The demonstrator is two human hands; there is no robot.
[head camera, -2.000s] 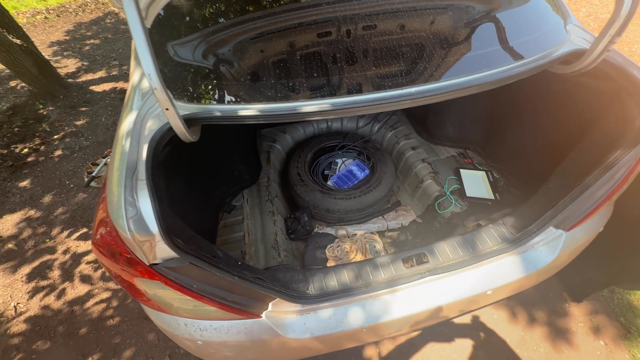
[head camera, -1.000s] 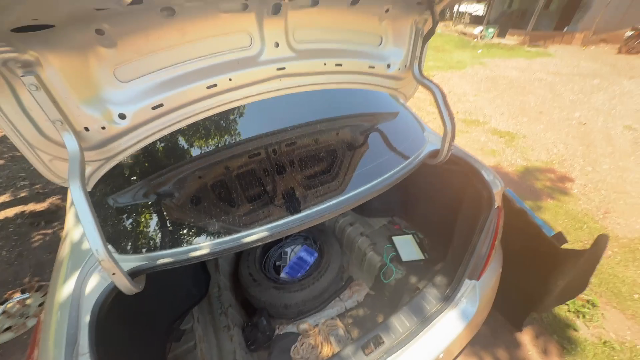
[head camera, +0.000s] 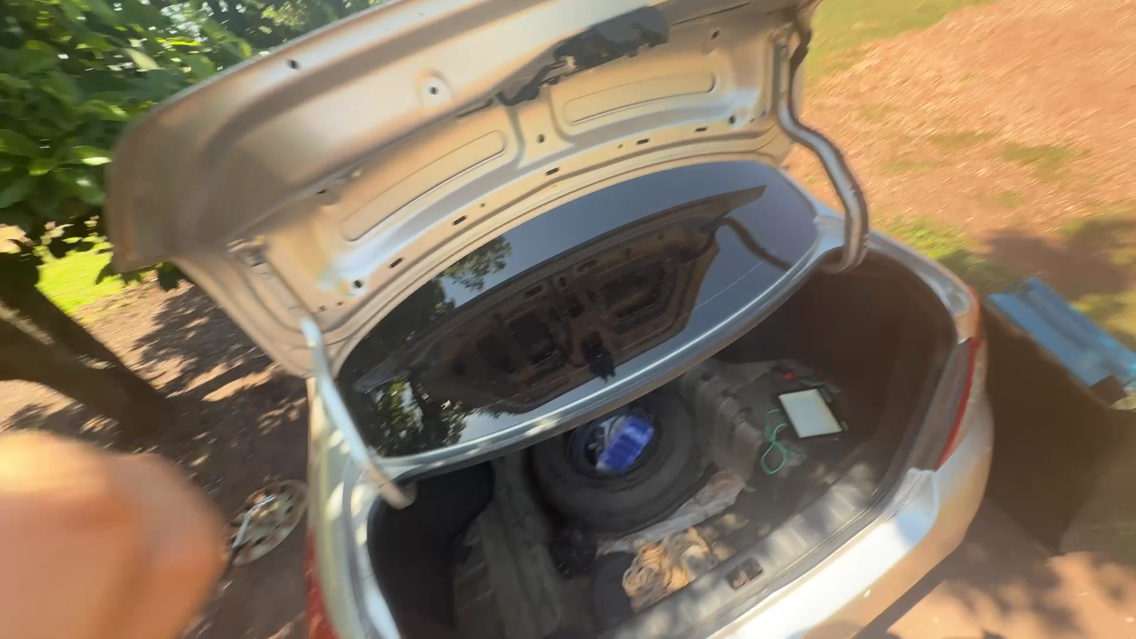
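My left hand point(head camera: 98, 541) is a large blur at the lower left edge, close to the camera; its fingers cannot be made out. It appears over the ground, left of the silver car's boot. My right hand is out of view. The boot lid point(head camera: 426, 142) stands raised above the rear window point(head camera: 577, 302). Inside the boot lies a spare tyre point(head camera: 612, 506) with a blue packet point(head camera: 626, 444) in its middle. A coil of beige rope point(head camera: 652, 572) lies near the front sill. To the right are a white flat rectangular panel point(head camera: 809, 414) and a green cord point(head camera: 775, 448).
A wheel cover point(head camera: 269, 522) lies on the ground to the left, near a tree trunk point(head camera: 80, 373). Leafy branches point(head camera: 62, 115) hang behind the lid's left side. A blue object point(head camera: 1065, 337) on a dark item stands right of the car.
My left hand has come into view at the lower left. The view has swung about, so more of the raised lid shows than two seconds ago.
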